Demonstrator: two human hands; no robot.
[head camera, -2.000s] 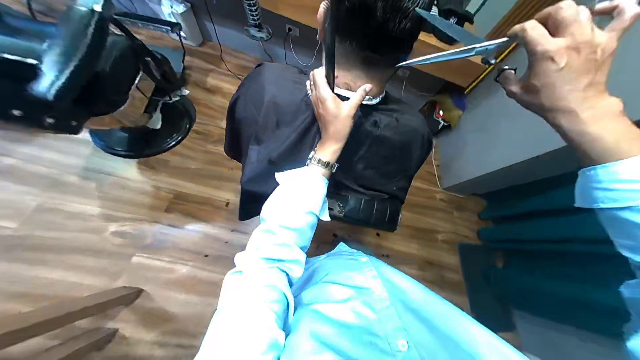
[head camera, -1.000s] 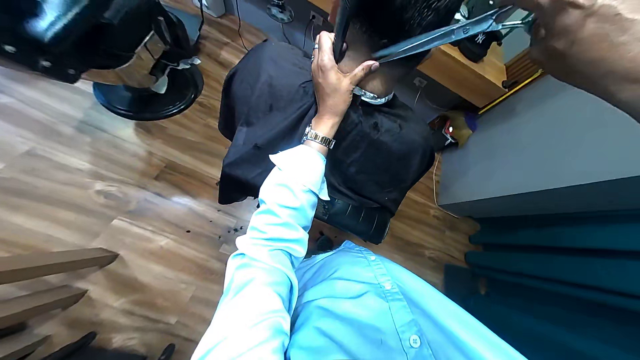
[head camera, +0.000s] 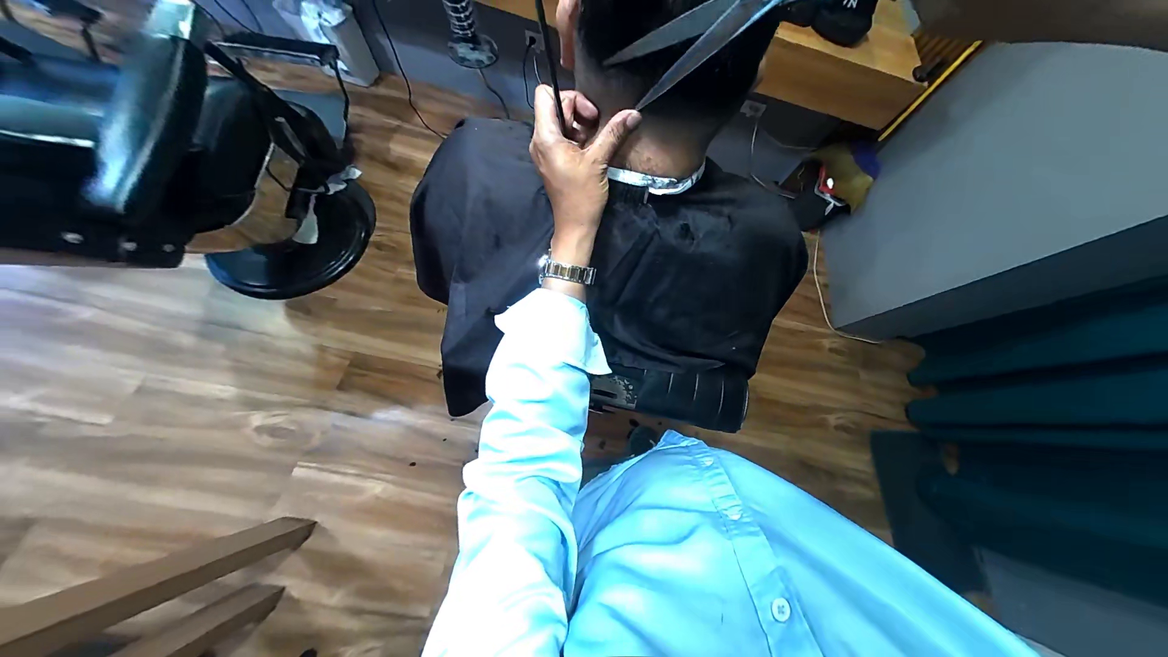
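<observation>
A person with short dark hair (head camera: 680, 73) sits facing away from me, draped in a black barber's cape (head camera: 712, 274) with a pale neck strip (head camera: 671, 182) at the collar. My left hand (head camera: 577, 164), a metal watch at its wrist, holds a black comb (head camera: 551, 64) upright beside the head, with the thumb near the nape. Haircutting scissors (head camera: 698, 50) reach in from the upper right, blades apart, one tip by my left thumb. Only a blurred part of my right hand or forearm (head camera: 1049, 20) shows at the top right edge; its fingers and the scissor handles are out of view.
An empty-looking black barber chair (head camera: 137, 137) with a round base (head camera: 297, 246) stands at left. A wooden counter (head camera: 844, 78) and a grey partition (head camera: 995, 164) are at right, above teal curtains (head camera: 1049, 365). Wooden slats (head camera: 164, 570) jut in at lower left. Hair clippings lie on the floor.
The scissors, farther right of the head two seconds ago, are now over the back of it. My right hand has gone mostly out of view at the top right. My left hand stays by the neck.
</observation>
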